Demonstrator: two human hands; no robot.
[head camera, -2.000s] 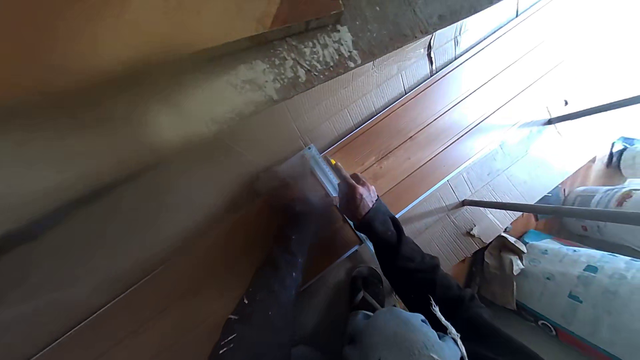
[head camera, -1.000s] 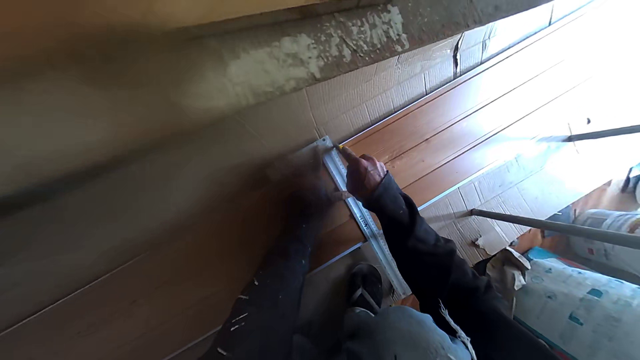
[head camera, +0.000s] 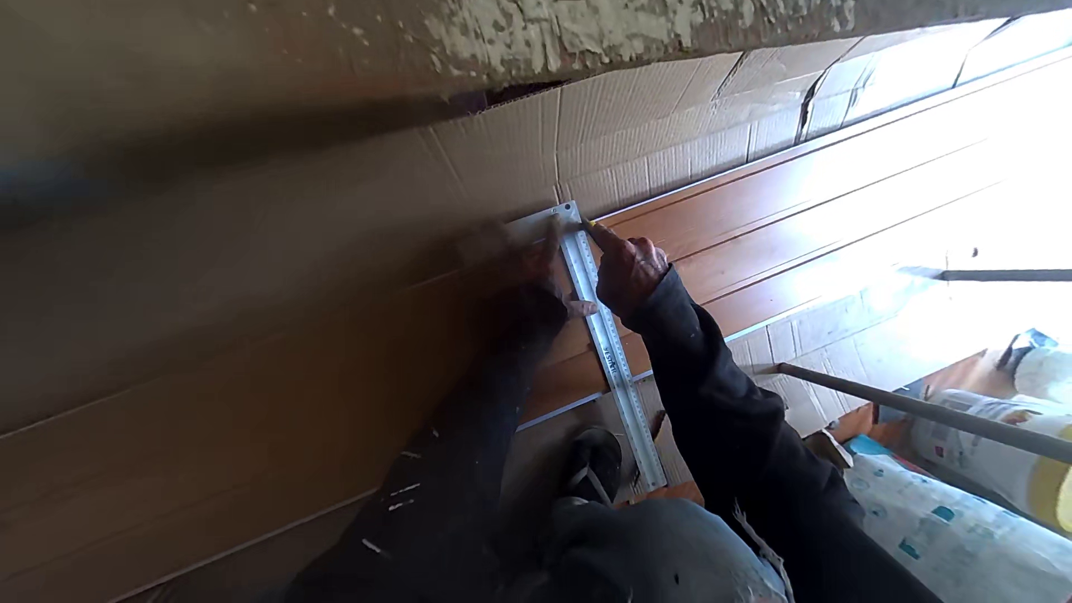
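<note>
A metal square with a ruled blade (head camera: 615, 360) lies across a wood-coloured grooved panel (head camera: 703, 243), its corner at the panel's far edge and its blade running past the near edge. My left hand (head camera: 557, 272), in shadow and partly blurred, presses on the square near its corner, thumb over the blade. My right hand (head camera: 630, 268) is closed around a small yellow-tipped marking or cutting tool (head camera: 591, 224), which touches or nearly touches the blade's right side near the corner. Most of that tool is hidden by the fingers.
Cardboard sheets (head camera: 620, 134) lie beneath and beyond the panel. A rough, paint-spattered beam or ledge (head camera: 569, 42) crosses the top. Metal bars (head camera: 904, 406) stand at the right, beside wrapped bags (head camera: 963, 502). My shoe (head camera: 595, 461) and knee are close to the blade's near end.
Two seconds ago the square's blade was mostly hidden under the hands and sleeve; now its full length shows across the panel. My right hand remains near the square's corner.
</note>
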